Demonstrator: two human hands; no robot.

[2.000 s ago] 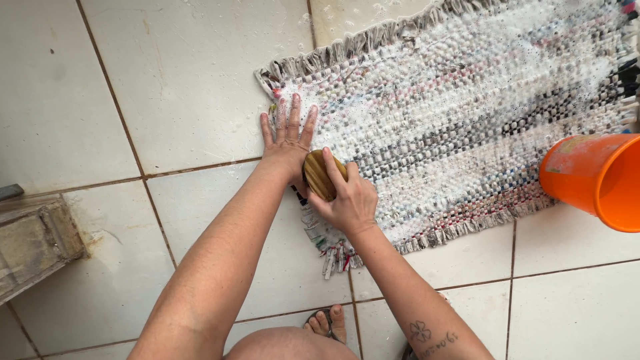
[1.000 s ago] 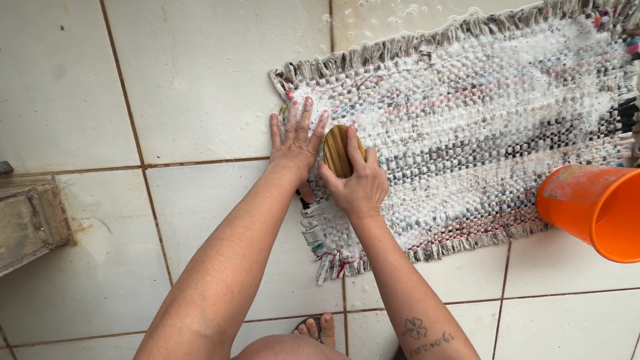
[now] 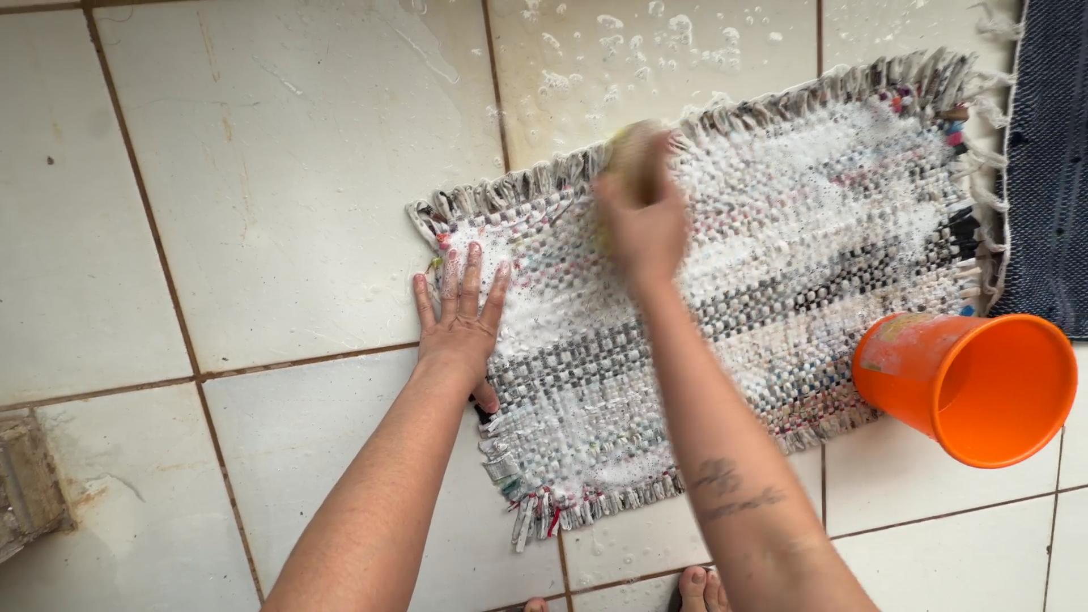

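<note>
A woven rag rug [image 3: 748, 289] with fringed long edges lies on the floor, with white suds over much of it. My left hand [image 3: 461, 331] rests flat with spread fingers on the rug's left end, holding nothing. Blurred by motion, my right hand [image 3: 646, 221] grips a scrubbing brush [image 3: 637, 157] with a wooden back, at the rug's upper fringe. The brush's underside is hidden. At the rug's lower right stands or leans an orange plastic bucket [image 3: 901, 361], its mouth facing right; I cannot tell what it holds.
White floor tiles [image 3: 297, 170] with brown grout surround the rug, with soap bubbles above it. A dark blue woven mat [image 3: 1050, 170] lies at the right edge. A worn block-like object [image 3: 30, 484] is at the lower left. My feet [image 3: 701, 588] show at the bottom.
My right hand has moved with the brush from beside my left hand, up and right to the rug's upper fringe. My left hand stays at the rug's left end.
</note>
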